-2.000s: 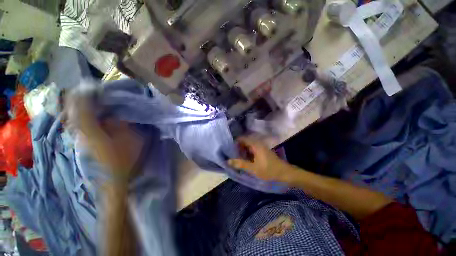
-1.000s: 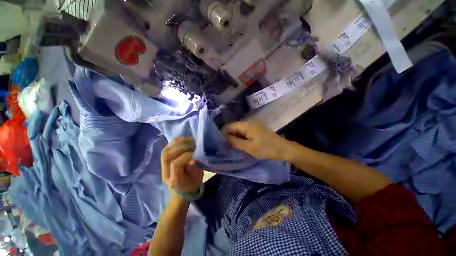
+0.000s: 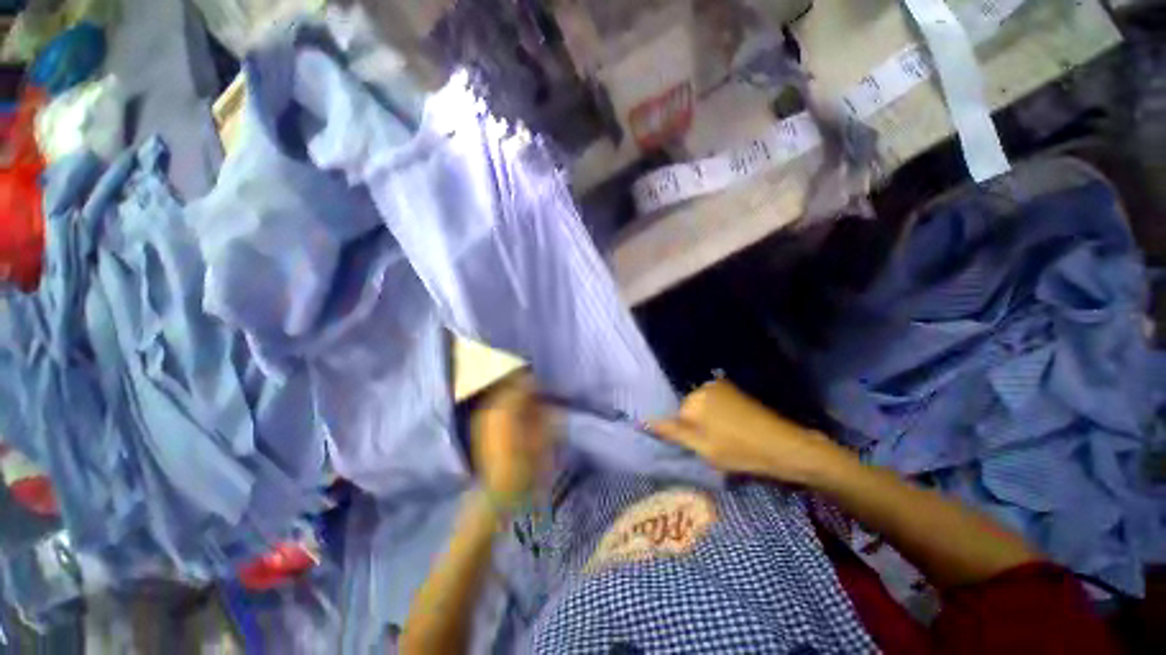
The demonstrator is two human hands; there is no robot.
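Observation:
A light blue striped cloth [image 3: 537,256] stretches from the brightly lit needle area of the overlock machine [image 3: 627,64] down to the wearer's lap. My left hand [image 3: 512,441] is blurred and closed on the cloth's lower edge, left of the lap. My right hand [image 3: 729,429] pinches the same edge farther right, above the checked apron. The edge runs between the two hands. The needle area is hidden by glare and blur. More of the blue cloth [image 3: 294,256] lies bunched at the left of the machine.
A heap of blue garments [image 3: 128,358] hangs at the left, beside a red bag [image 3: 19,192]. A printed label strip [image 3: 729,169] and plain white tape [image 3: 959,90] lie on the machine table [image 3: 678,250]. Blue cut pieces [image 3: 1023,371] fill a box at right.
Both hands have moved down toward the lap, and the cloth between them and the machine is now drawn out long and flatter. The view has shifted, with the machine head higher in the frame.

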